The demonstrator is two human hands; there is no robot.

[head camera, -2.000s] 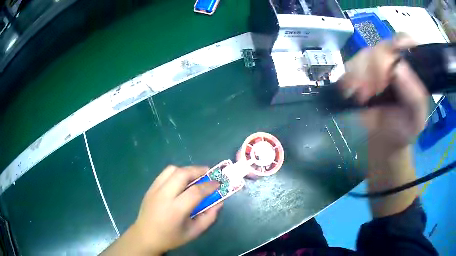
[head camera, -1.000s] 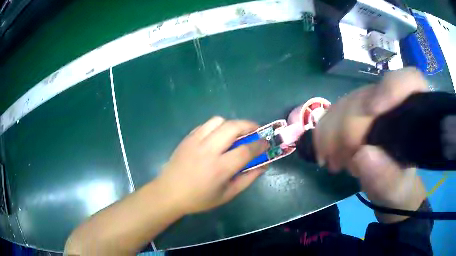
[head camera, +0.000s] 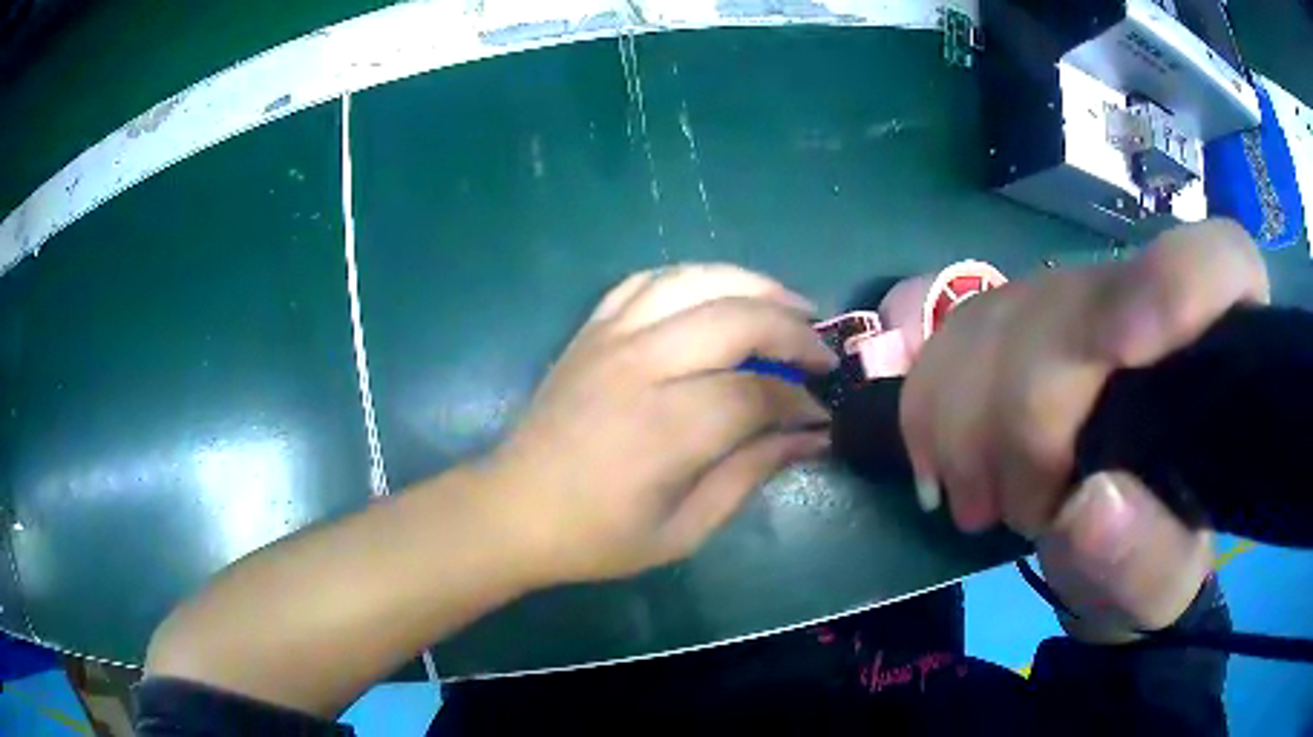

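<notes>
The pink handheld fan (head camera: 896,346) lies on the dark green bench, its round head to the right, partly behind my right hand. My left hand (head camera: 677,418) is closed around the fan handle; only a strip of the blue battery (head camera: 775,370) shows between the fingers. My right hand (head camera: 1008,389) grips the black electric screwdriver (head camera: 1202,410). Its dark front end is at the open handle beside my left fingertips. The tip and any screw are hidden.
The white-grey screw feeder (head camera: 1130,123) stands at the upper right, with the blue screw bin (head camera: 1250,180) beside it. A white edge strip (head camera: 475,43) runs along the far side of the bench. A black cord (head camera: 1224,644) hangs at the lower right.
My right hand has brought the screwdriver from near the feeder to the fan's handle. My left hand now covers more of the handle. The view has shifted, so the bench appears moved.
</notes>
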